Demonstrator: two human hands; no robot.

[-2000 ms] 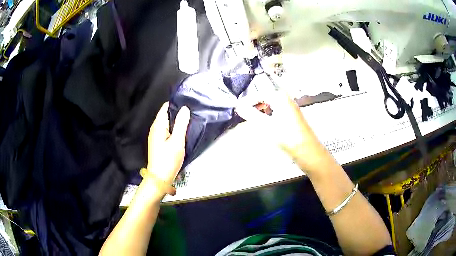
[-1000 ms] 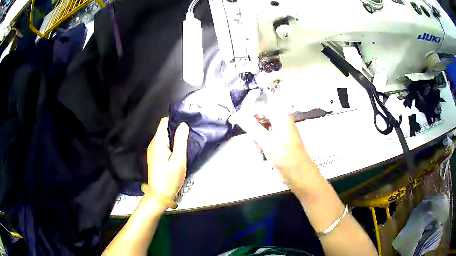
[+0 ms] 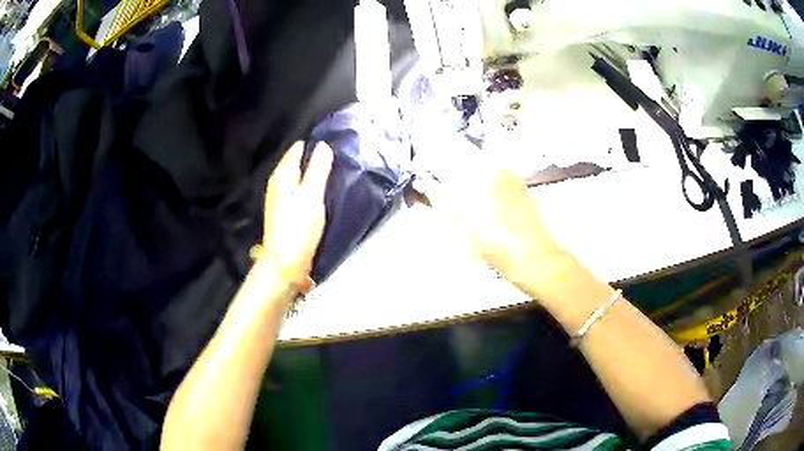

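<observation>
A shiny navy lining [image 3: 357,163] lies bunched left of and below the machine's needle area. It joins a large black garment [image 3: 167,176] spread over the left of the table. My left hand [image 3: 298,207] grips the lining's left part, thumb and fingers on either side of a fold. My right hand [image 3: 494,207] is near the lining's right end, just below the needle area. Its fingers are washed out by glare, so its hold cannot be told. The white sewing machine [image 3: 617,44] stands at the top right. The presser foot and needle are lost in glare.
Black scissors [image 3: 674,132] lie right of the needle area, with a dark strip [image 3: 732,225] hanging over the table edge beside them. Black scraps [image 3: 767,158] lie at the far right. A white lamp bar [image 3: 373,53] stands over the cloth. A yellow frame [image 3: 740,313] is below right.
The lining has shifted up and closer to the needle area, and less of it shows there. My left hand has moved up slightly with it. The camera view has also shifted.
</observation>
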